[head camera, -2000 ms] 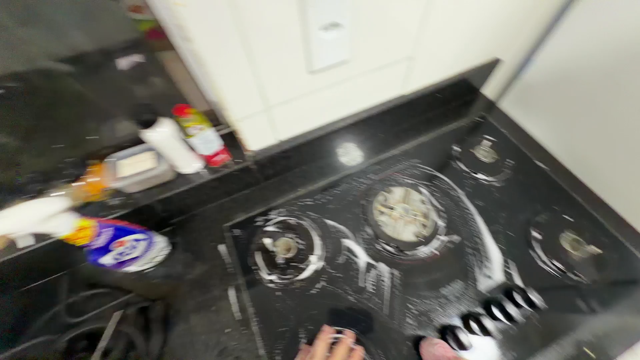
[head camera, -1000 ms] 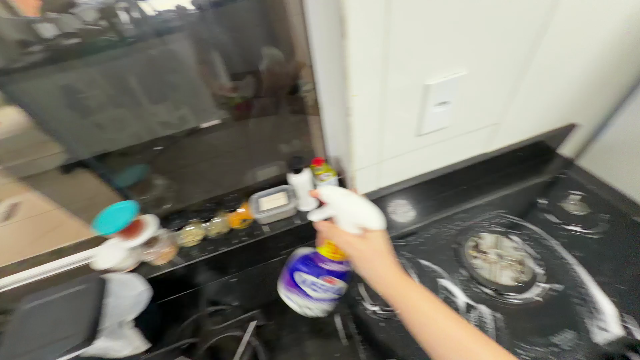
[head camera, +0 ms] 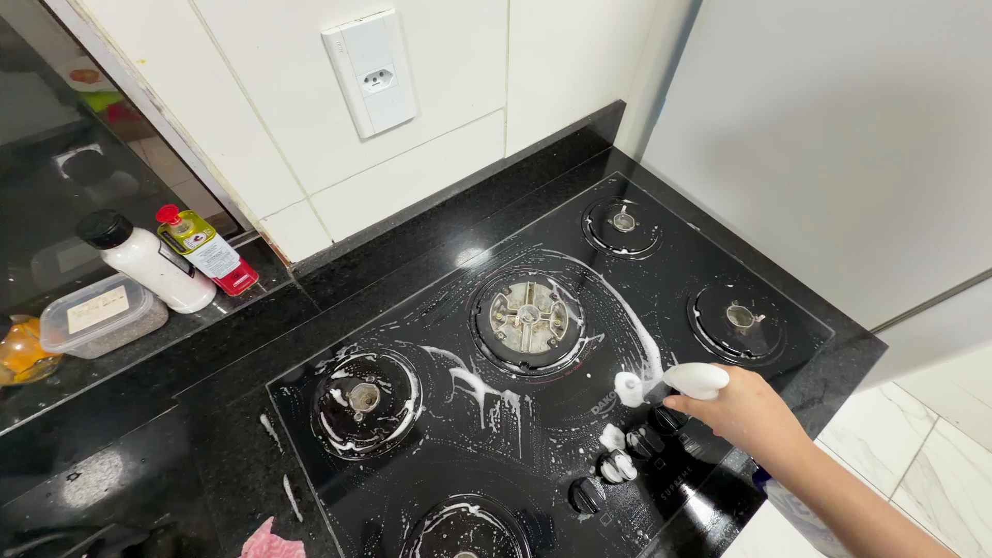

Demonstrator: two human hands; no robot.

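My right hand [head camera: 744, 411] grips the neck of a spray bottle [head camera: 697, 380] with a white trigger head, above the knobs at the right front of the black glass cooktop [head camera: 542, 434]. Its blue and white body shows partly behind my forearm. White foam [head camera: 629, 389] lies near the nozzle, and more covers the control knobs [head camera: 618, 466]. Foam streaks also ring the left burner [head camera: 364, 397] and curve beside the central burner [head camera: 529, 316]. My left hand is out of view. A pink cloth [head camera: 273, 540] shows at the bottom edge.
On the ledge at left stand a white bottle with a black cap [head camera: 155, 263], a red and yellow bottle [head camera: 209, 252] and a plastic container [head camera: 105, 314]. A wall socket [head camera: 377, 80] is above the counter. A large white panel [head camera: 806, 139] borders the cooktop's right side.
The spray bottle, held by my right hand over the left counter one second ago, is now over the knobs at the right. More foam shows there. The view has swung right.
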